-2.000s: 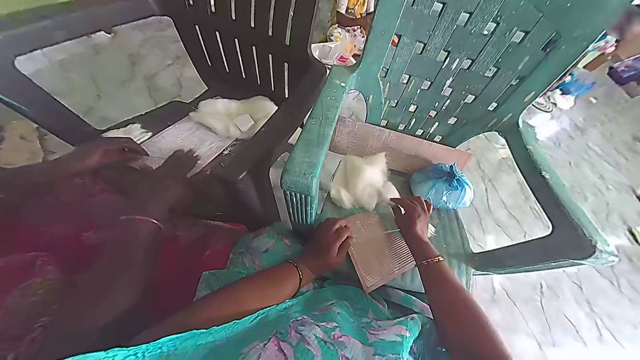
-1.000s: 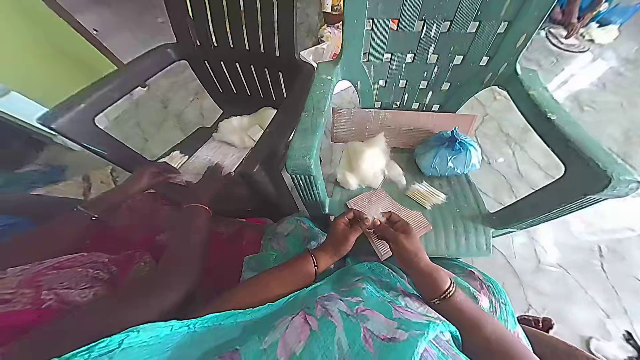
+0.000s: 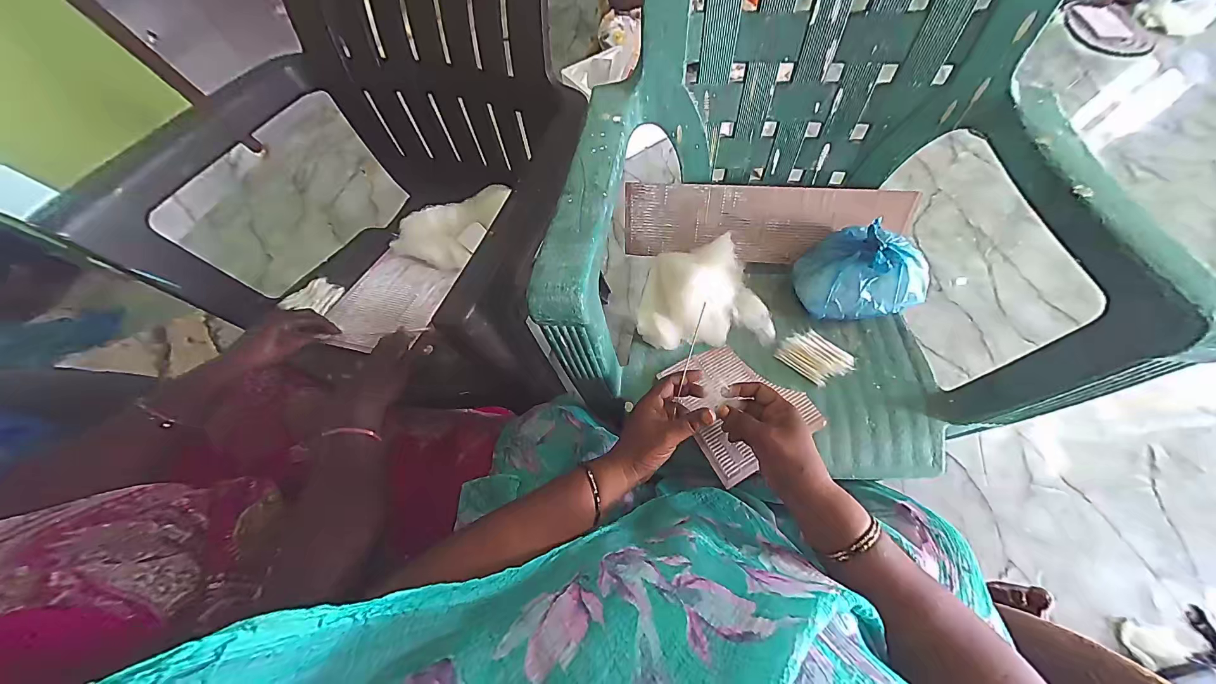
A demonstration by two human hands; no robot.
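My left hand holds a thin stick that points upward, and its fingertips meet a small tuft of white cotton. Opposite it, my right hand pinches the other side of the tuft. Both hands are above a ridged cardboard piece at the front of a green plastic chair seat. Behind them lies a large wad of cotton. A bundle of thin white rolled sticks or wicks rests on the seat to the right, in front of a knotted blue plastic bag.
A long cardboard strip leans at the back of the green chair. At left, a co-worker's hands touch a ridged board on a dark chair, with cotton and white rolls beside it.
Two seconds ago my hands were apart over the cardboard; now they meet at a cotton tuft above it. The upright thin stick now shows in my left hand. The view has shifted.
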